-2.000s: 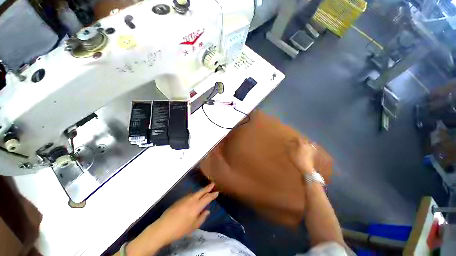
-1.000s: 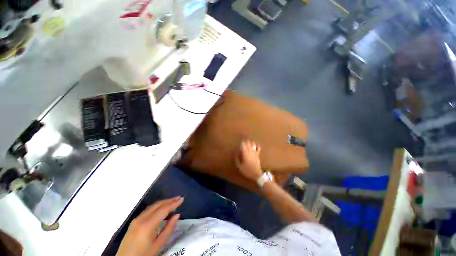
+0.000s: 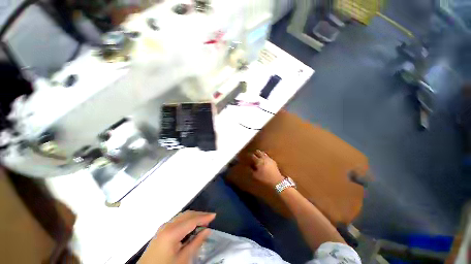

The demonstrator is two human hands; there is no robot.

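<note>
Brown garment panels [image 3: 315, 165] lie at the table's front right, below the table edge. My right hand [image 3: 266, 169] rests on their near left part, fingers slightly bent, with no grip on the fabric visible. A small blurred dark label [image 3: 357, 178] shows near the panels' far right edge. My left hand [image 3: 178, 237] is at the bottom, in front of the table edge, thumb and fingers apart. A small dark patch shows between them; I cannot tell if it is held. Black label stacks with white print [image 3: 187, 126] lie side by side on the machine table.
The white sewing machine [image 3: 155, 67] stands across the table [image 3: 155, 198], its metal bed [image 3: 134, 167] left of the labels. A pink tool [image 3: 248, 103], a thin cord and a black swatch [image 3: 270, 86] lie right of the labels. Brown fabric [image 3: 28, 221] is at far left.
The view has shifted. My right hand has moved from the outer part of the brown panels to the part nearer the table. The small dark label came into sight on the panels.
</note>
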